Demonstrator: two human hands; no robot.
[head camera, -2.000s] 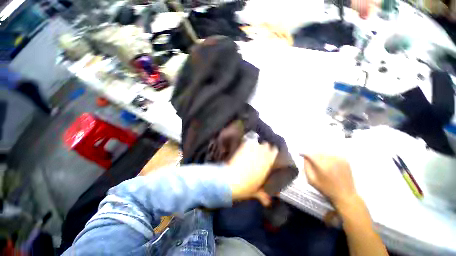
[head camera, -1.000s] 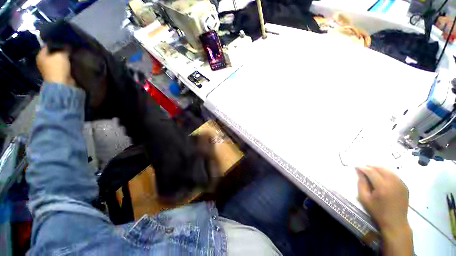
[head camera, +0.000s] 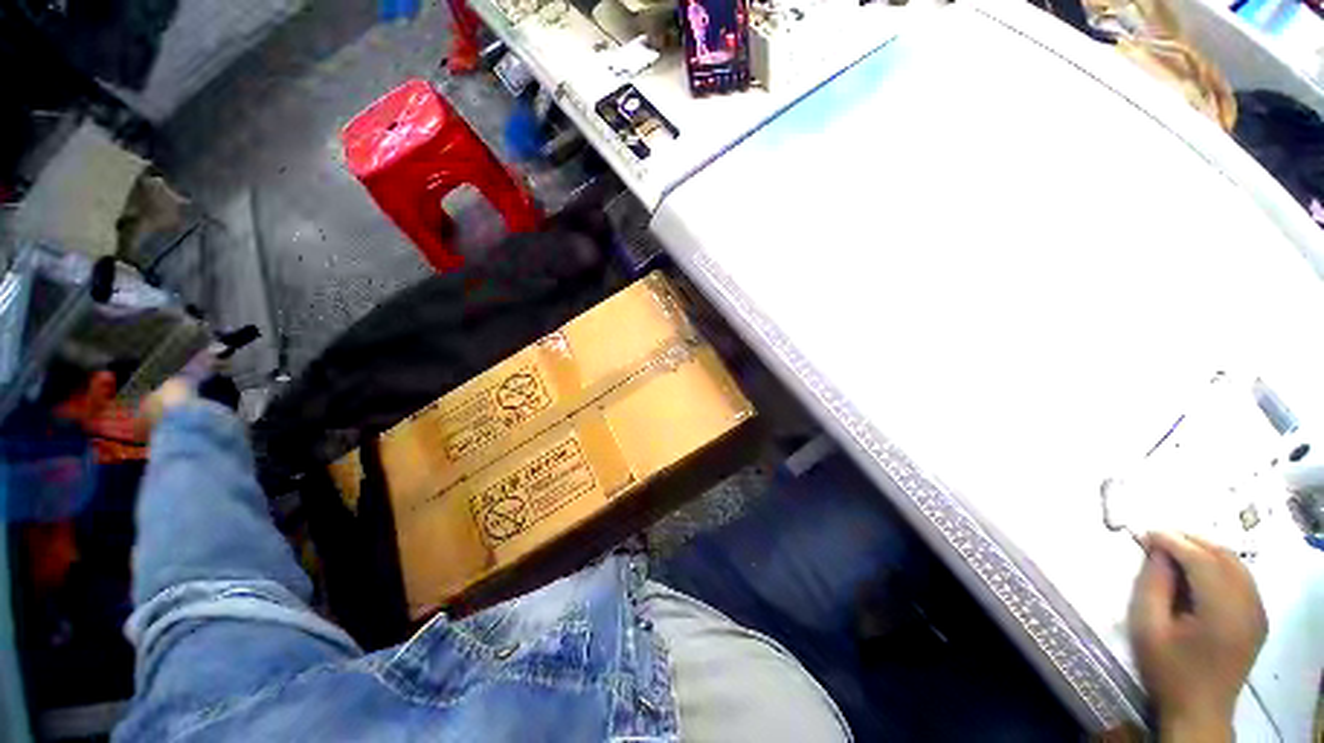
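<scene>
My left hand is stretched out to the far left, small and blurred, beside orange and dark items. What it holds, if anything, cannot be made out. My right hand rests on the white sewing table at the lower right, fingers curled around a small dark object, perhaps thread snips. The metal needle plate area shows just beyond that hand. Dark cloth lies behind the carton; whether it is the garment handled before is unclear.
A taped brown carton sits beside my lap. A red plastic stool stands on the floor beyond it. A phone and a small black card-like item lie at the table's far left end. A ruler tape runs along the front edge.
The view has swung down and left. My left hand has moved lower on the left, and the dark garment is no longer seen raised in it. My right hand stays on the table.
</scene>
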